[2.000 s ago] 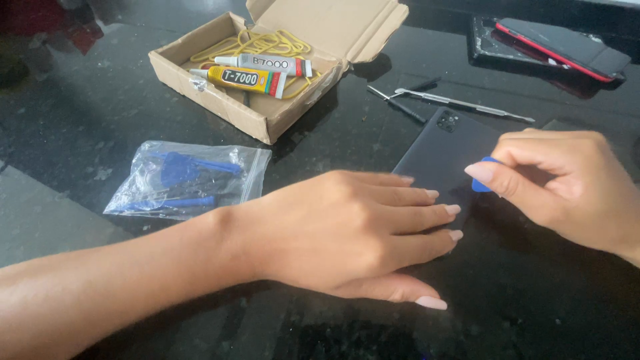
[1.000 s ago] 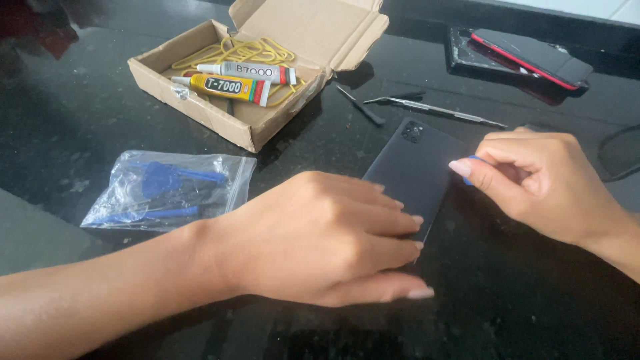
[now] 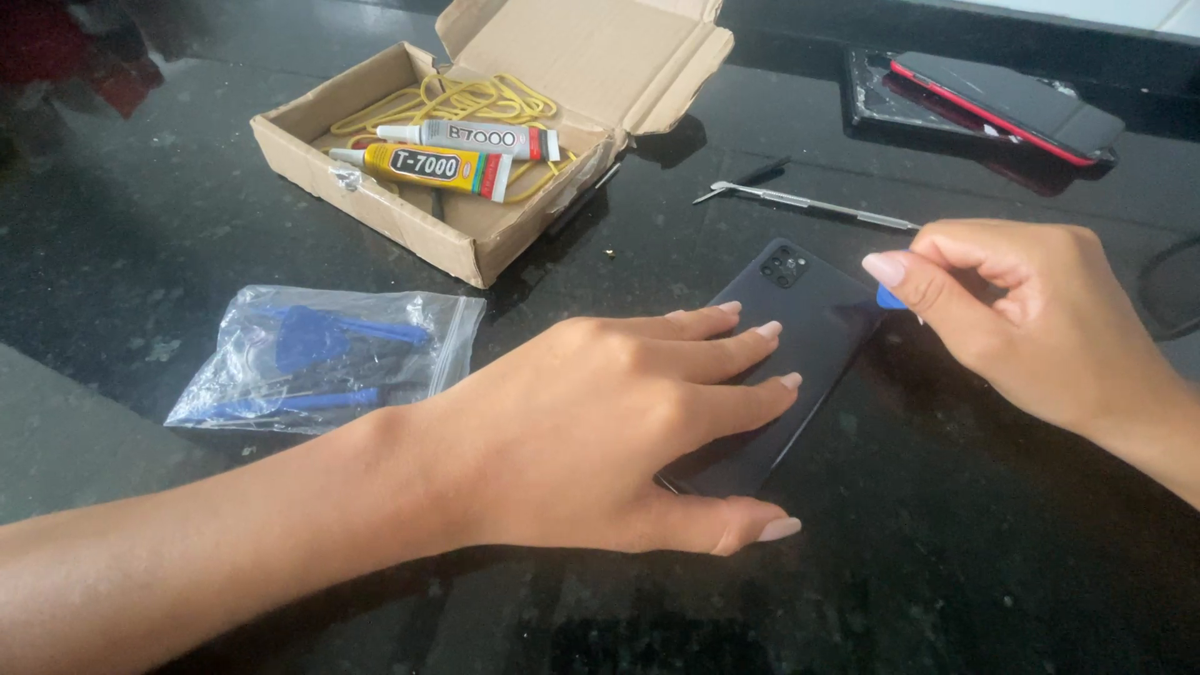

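A dark smartphone (image 3: 825, 328) lies back up on the black stone countertop, its camera block at the upper corner. Spread flat across its lower part is my left hand (image 3: 619, 422), fingertips on the back cover and thumb out over the counter. My right hand (image 3: 1022, 319) pinches a small blue plastic opening pick (image 3: 889, 298) between thumb and fingers at the phone's upper right edge. Most of the pick is hidden by the fingers, and whether its tip is inside the seam cannot be told. A thin metal spudger (image 3: 816, 202) lies beyond the phone, its right end behind my right hand.
An open cardboard box (image 3: 403, 220) holds a yellow T-7000 tube (image 3: 422, 167), a grey B7000 tube (image 3: 478, 138) and yellow cord (image 3: 450, 98). A clear zip bag (image 3: 309, 361) with blue pry tools lies left. A red-edged phone (image 3: 1012, 103) rests on another dark device (image 3: 872, 94) at the back right.
My right hand has moved with the pick along the phone's right edge toward its upper corner. My left hand stays spread on the phone. The view has shifted somewhat.
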